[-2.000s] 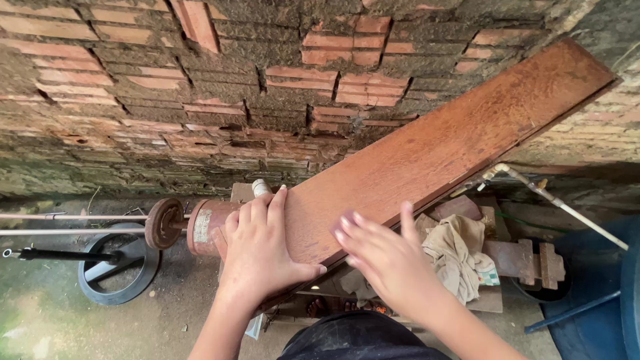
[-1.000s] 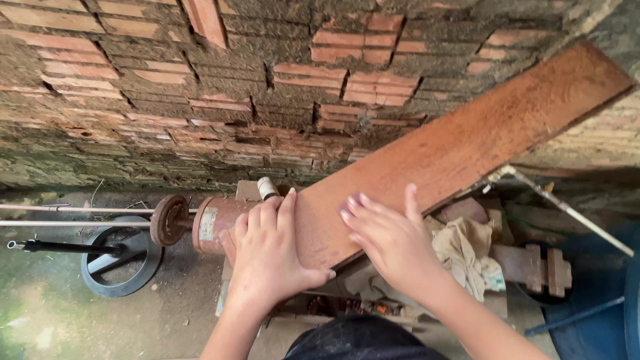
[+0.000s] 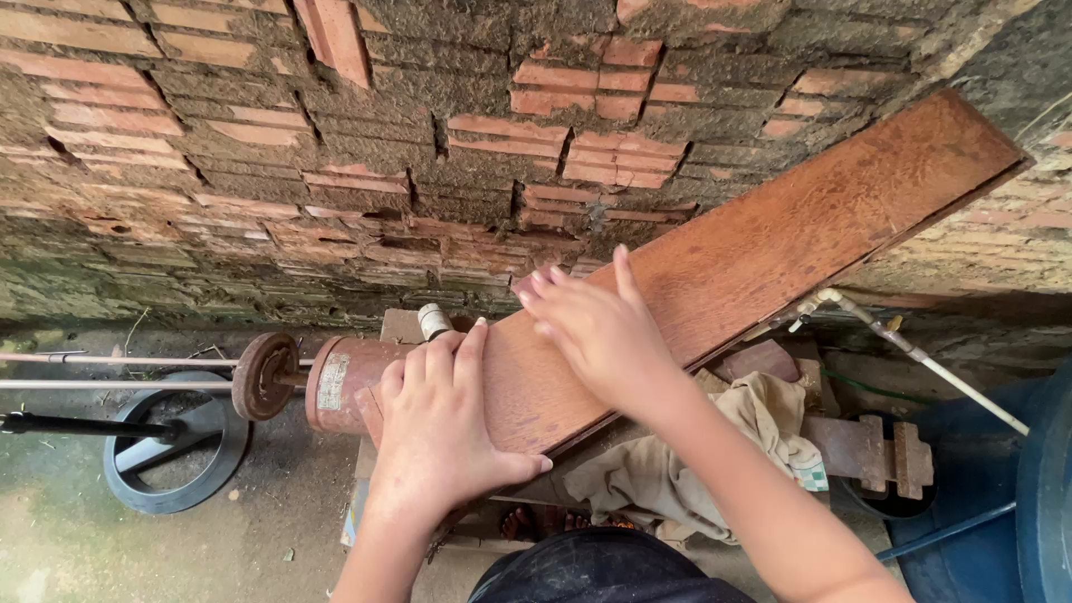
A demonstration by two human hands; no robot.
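A long reddish-brown wooden board [image 3: 770,243] lies slantwise, its far end raised toward the upper right near the brick wall. My left hand [image 3: 440,410] rests on the board's near left end, fingers spread over the end edge and the thumb along the lower side. My right hand [image 3: 599,335] lies across the board's face, fingertips at its upper edge over a small reddish piece that shows only partly; whether the hand grips it I cannot tell. Under the board's left end sits a rusty cylindrical motor or machine body [image 3: 352,381] with a round pulley wheel [image 3: 265,377].
A rough brick wall [image 3: 377,184] runs close behind. To the right are a crumpled beige cloth [image 3: 670,469], a rusty metal part [image 3: 909,461], a pale pipe with a valve [image 3: 946,373] and a blue barrel [image 3: 1043,477]. A round grey base [image 3: 176,444] stands on the floor at left.
My right hand has moved across the board from its middle to its upper edge. My left hand stays on the near end.
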